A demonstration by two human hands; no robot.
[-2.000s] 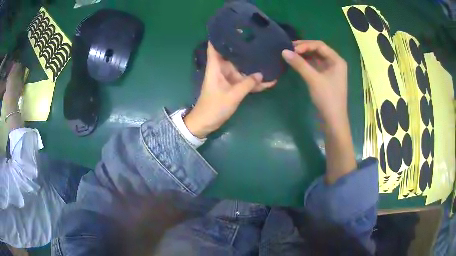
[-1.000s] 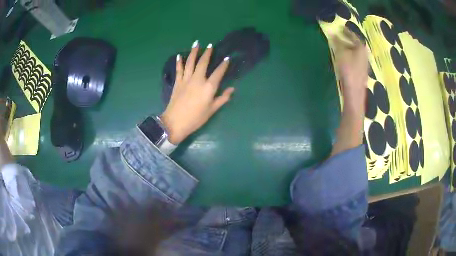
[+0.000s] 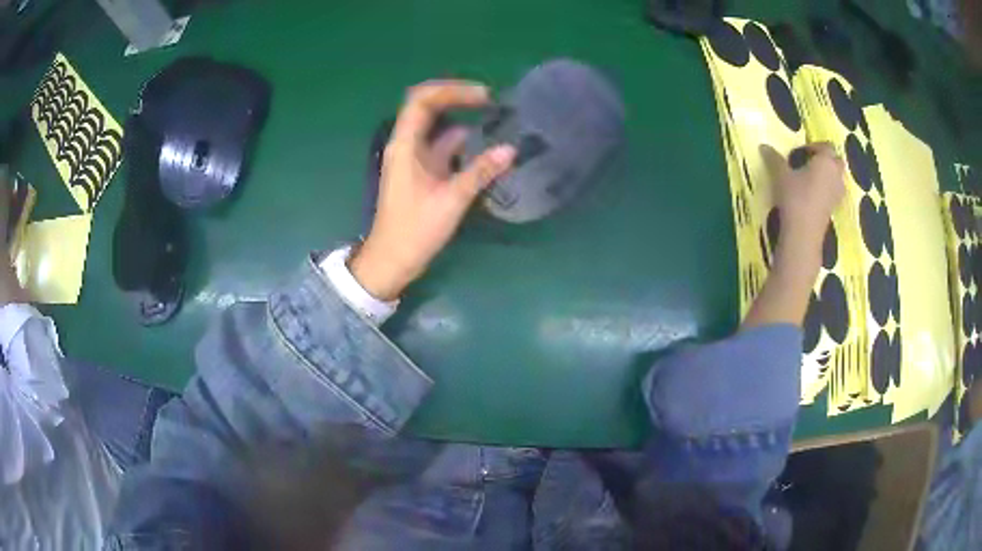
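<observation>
My left hand [image 3: 425, 178] grips a dark mouse housing [image 3: 565, 140] by its left end, thumb on the near face, above the green bench. The housing is slightly blurred, with small openings near my thumb. My right hand [image 3: 810, 185] is over the pad sheets [image 3: 751, 129] on the right, with a small black oval pad [image 3: 799, 158] at its fingertips. Whether the pad is fully off the sheet cannot be told. Another dark housing [image 3: 381, 151] is partly hidden behind my left hand.
Waiting housings [image 3: 199, 161] lie at the left. An arc-shaped pad sheet [image 3: 78, 135] is farther left, beside another person's hand [image 3: 13, 242]. A plain yellow liner [image 3: 915, 258] lies right of the stacks. A brown cardboard box [image 3: 915, 479] is below the right table edge. A dark object [image 3: 684, 13] is at the far edge.
My left hand, flat over the dark housings a second ago, now holds one up. My right hand has moved down and right over the sheets, and a pad shows at its fingertips.
</observation>
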